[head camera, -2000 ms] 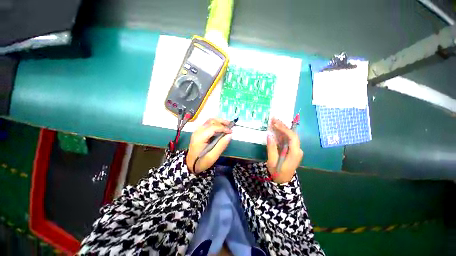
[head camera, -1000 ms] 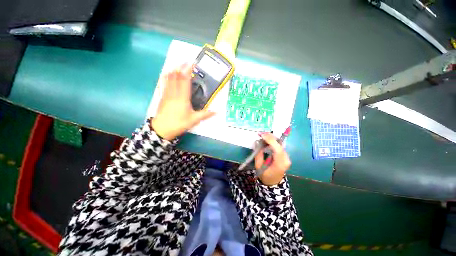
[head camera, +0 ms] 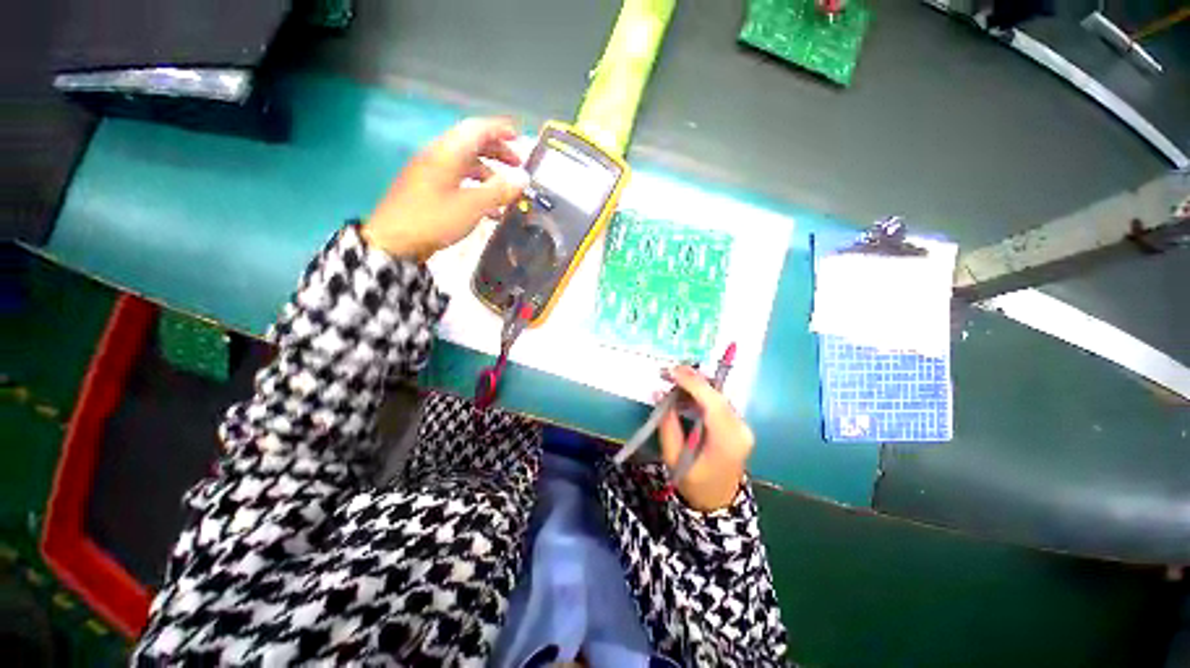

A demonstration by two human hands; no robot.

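Observation:
The digital multimeter point(head camera: 551, 222), grey with a yellow edge, lies tilted on the white paper sheet point(head camera: 760, 268). My left hand point(head camera: 450, 189) is at its upper left side, fingers apart and bent near the buttons, holding nothing. A green circuit board panel point(head camera: 666, 285) lies flat on the paper right of the meter. My right hand point(head camera: 707, 444) is below the panel and holds both grey test probes point(head camera: 642, 435); one has a red tip pointing up. Red and black leads run from the meter's bottom jacks.
A blue clipboard point(head camera: 887, 389) with white paper lies at right. Another green board point(head camera: 807, 37) is on the dark belt, with a red thing at its top. A yellow-green strip point(head camera: 629, 72) crosses the belt. Black slabs point(head camera: 163, 85) stand at upper left; a red-rimmed tray point(head camera: 72, 483) is below.
The black-tipped probe passed from my left hand to my right. My left hand went to the meter, then up off its dial. A board has come into view on the belt.

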